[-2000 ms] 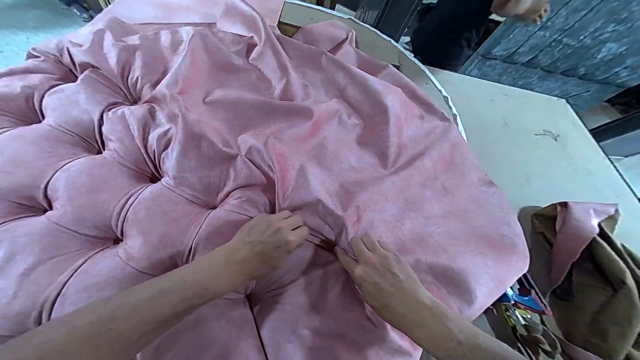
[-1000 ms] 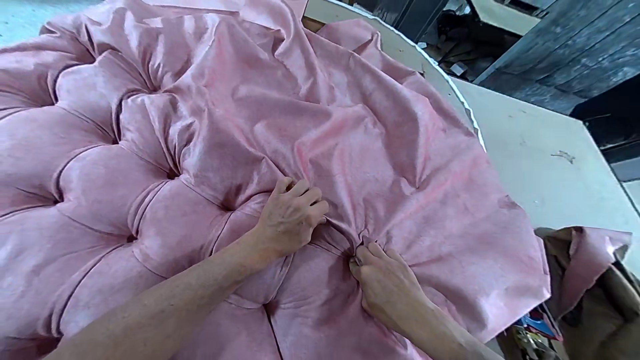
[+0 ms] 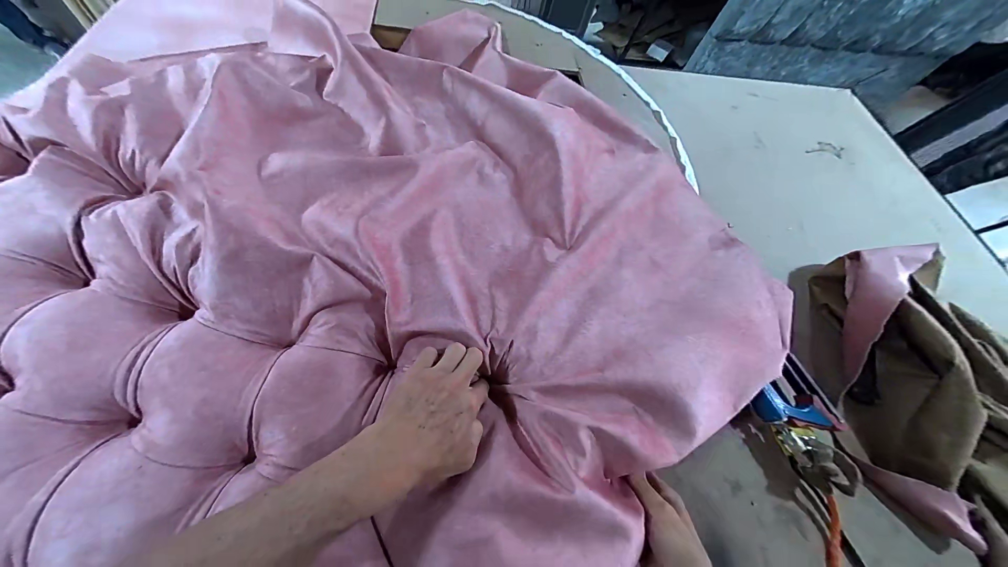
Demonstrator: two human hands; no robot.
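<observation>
Pink velvet-like upholstery fabric (image 3: 614, 315) lies in loose folds over the upper and right part of a deep-buttoned tufted panel (image 3: 197, 378). My left hand (image 3: 437, 409) presses on the fabric beside a gathered, puckered tuft, its fingertips at the folds; whether they pinch any cloth cannot be made out. My right hand (image 3: 669, 524) is at the lower right edge of the fabric, its fingers partly hidden beneath or behind the cloth. Finished diamond-shaped tufts with deep creases spread to the left of my left hand.
A blue-handled tool (image 3: 791, 409) lies right of the panel, near an orange hose or cord (image 3: 833, 528). Brown-backed pink fabric (image 3: 913, 378) is heaped on the pale tabletop (image 3: 787, 157). Behind the loose cloth, a board edge with white trim (image 3: 657, 110) curves. Grey sheet-like material (image 3: 803, 39) stands beyond the table.
My right hand has moved from the gathered tuft down and right to the fabric's outer edge. My left hand stays near the tufts. A person seen beyond the table earlier is out of view.
</observation>
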